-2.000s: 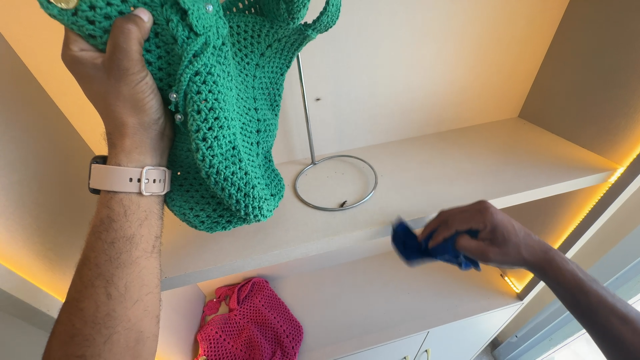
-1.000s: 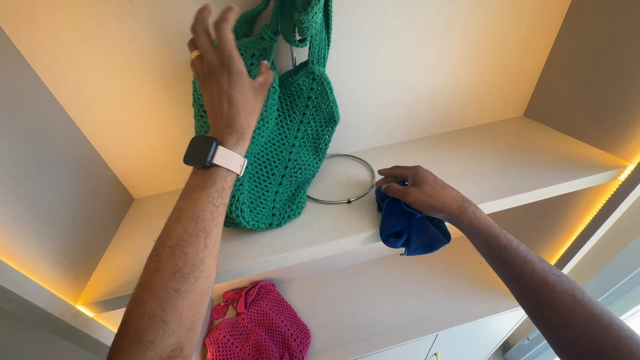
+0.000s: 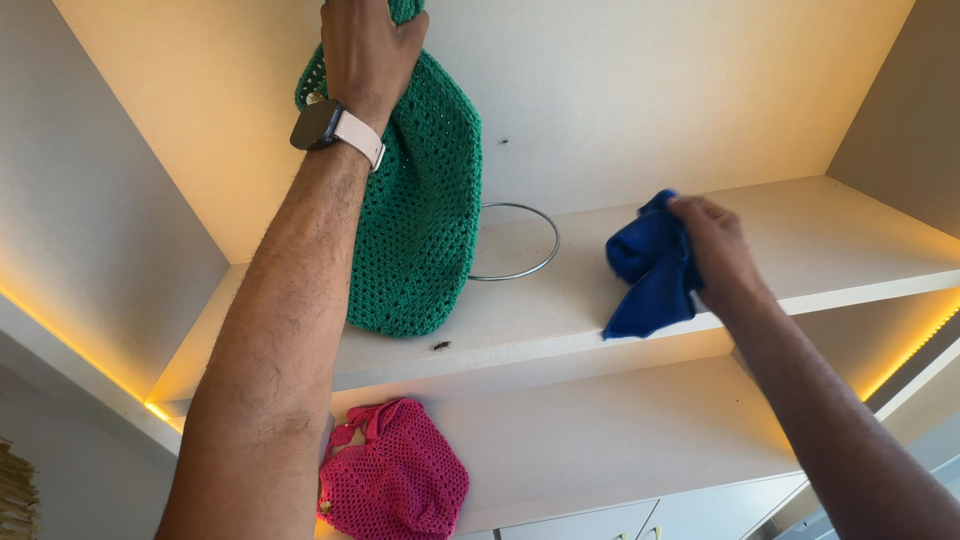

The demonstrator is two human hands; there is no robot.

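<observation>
My left hand (image 3: 371, 52), with a watch on its wrist, grips the upper part of a green crocheted bag (image 3: 420, 217) that hangs over the upper shelf (image 3: 570, 292). A metal ring base (image 3: 553, 251) stands on that shelf, partly hidden behind the bag. At the right, my right hand (image 3: 716, 244) holds a bunched blue cloth (image 3: 652, 262) near the shelf's front edge. A small dark insect (image 3: 441, 346) lies on the shelf below the bag.
A pink crocheted bag (image 3: 397, 472) rests on the lower shelf (image 3: 600, 435). Cabinet doors (image 3: 577, 525) with small handles are below it. Side walls with lit strips bound the shelves, and a small dark speck (image 3: 504, 141) is on the back panel.
The blue cloth has moved right along the shelf in my right hand. My left hand, spread against the green bag one second ago, has closed on its upper part. The insect now shows below the bag.
</observation>
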